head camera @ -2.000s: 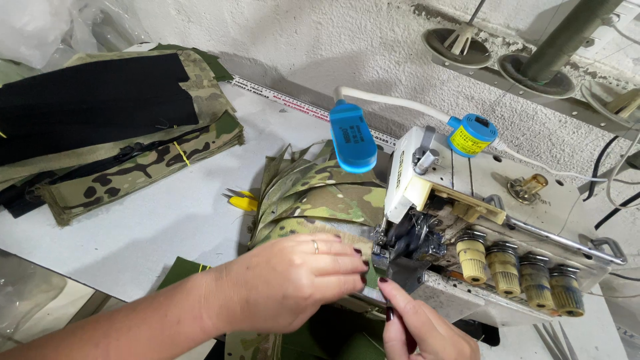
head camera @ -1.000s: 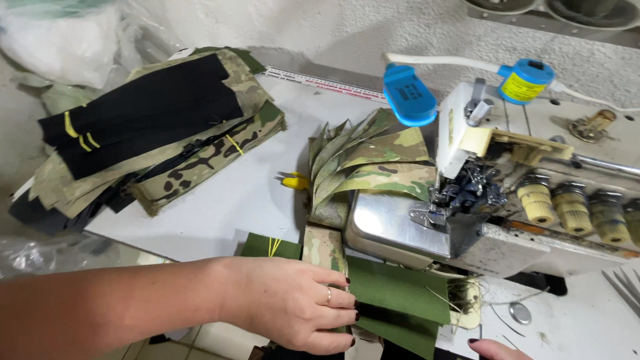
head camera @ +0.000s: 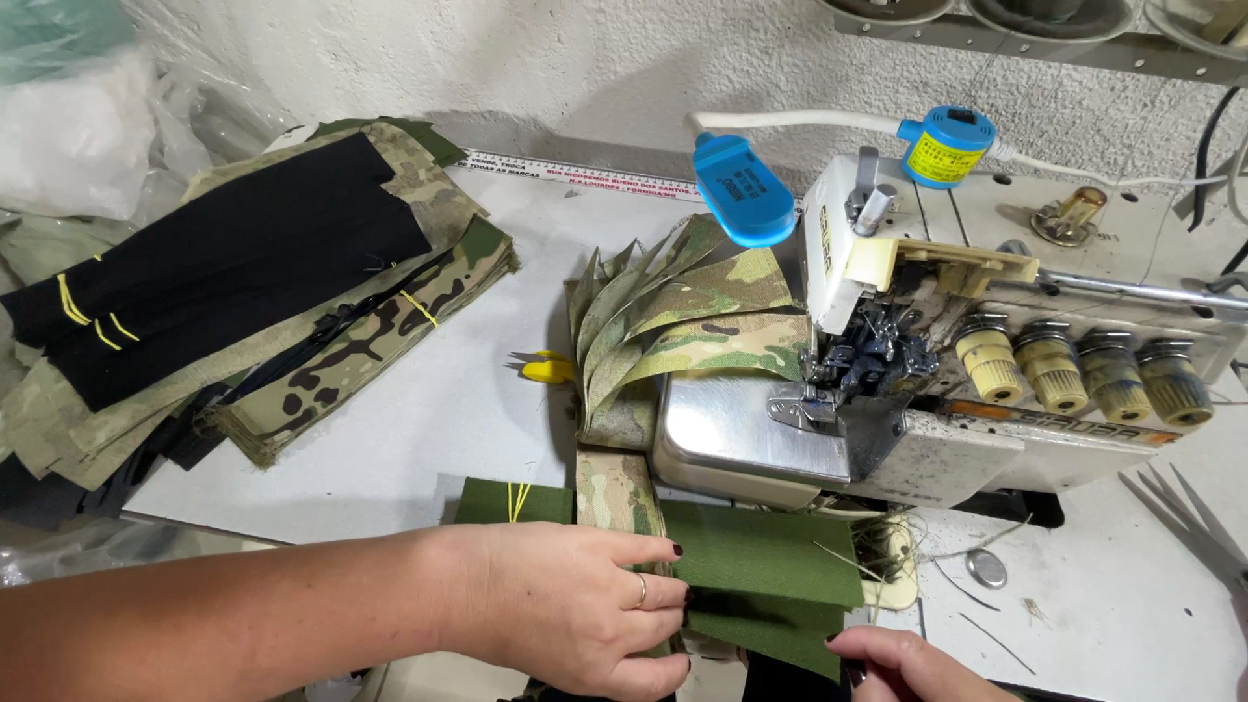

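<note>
My left hand (head camera: 565,604) lies with bent fingers over a strip of camouflage fabric (head camera: 612,492) at the table's front edge; whether it grips the strip is hidden. My right hand (head camera: 907,668) is at the bottom, thumb and forefinger close together by the lower corner of a green fabric piece (head camera: 760,556); a grip on it cannot be made out. Behind them stands an overlock sewing machine (head camera: 975,351) with a bare metal plate (head camera: 751,424). Fanned camouflage pieces (head camera: 682,322) lie at its left, joining down into the strip.
Yellow-handled thread snips (head camera: 548,368) lie left of the fanned pieces. A stack of black and camouflage fabric (head camera: 234,263) is at left. Scissors (head camera: 1194,522) and a small metal disc (head camera: 987,567) lie at right. A blue lamp (head camera: 746,190) hangs over the machine; thread scraps (head camera: 882,556) are at its front.
Two seconds ago both hands were at the machine's needle area; now they are at the table's front edge, and the metal plate shows uncovered. The view has shifted.
</note>
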